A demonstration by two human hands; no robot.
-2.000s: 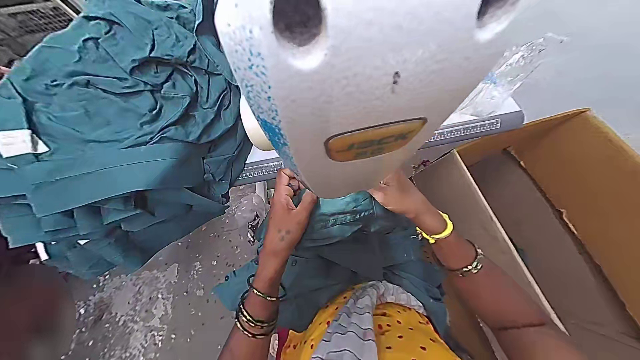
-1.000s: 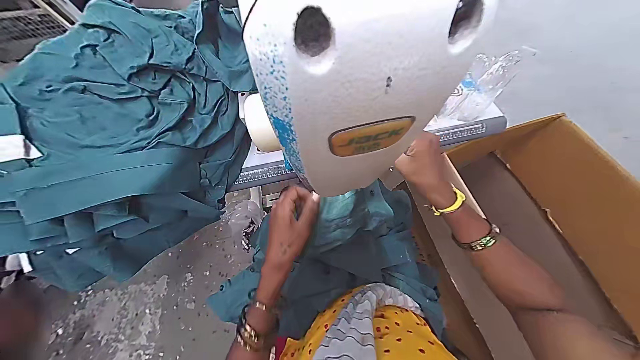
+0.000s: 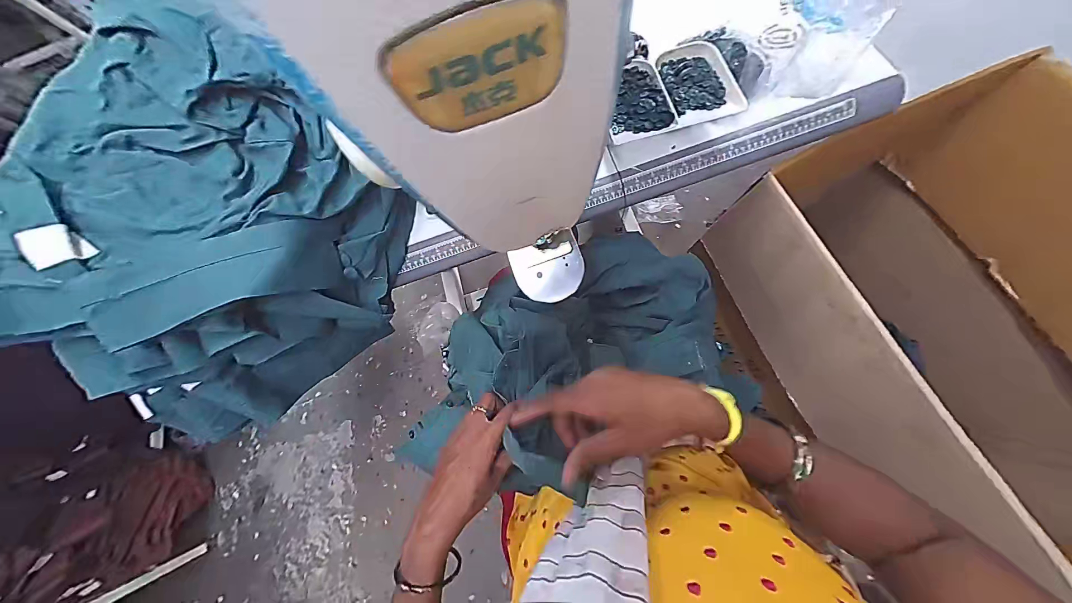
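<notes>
A teal garment lies bunched over my lap, below the head of a Jack sewing machine with a white rounded plate at its lower end. My left hand grips an edge of this cloth between thumb and fingers. My right hand, somewhat blurred, is just to the right over the same cloth, its index finger reaching to my left fingertips; whether it pinches the fabric I cannot tell. A large pile of teal garments with white tags lies at the left.
An open cardboard box stands close on my right. Behind the machine, the table edge with a printed ruler carries trays of dark buttons and a clear plastic bag. Dark reddish cloth lies at the lower left.
Both hands have come down from beside the machine head to the cloth over my lap. The view has shifted, and the button trays now show.
</notes>
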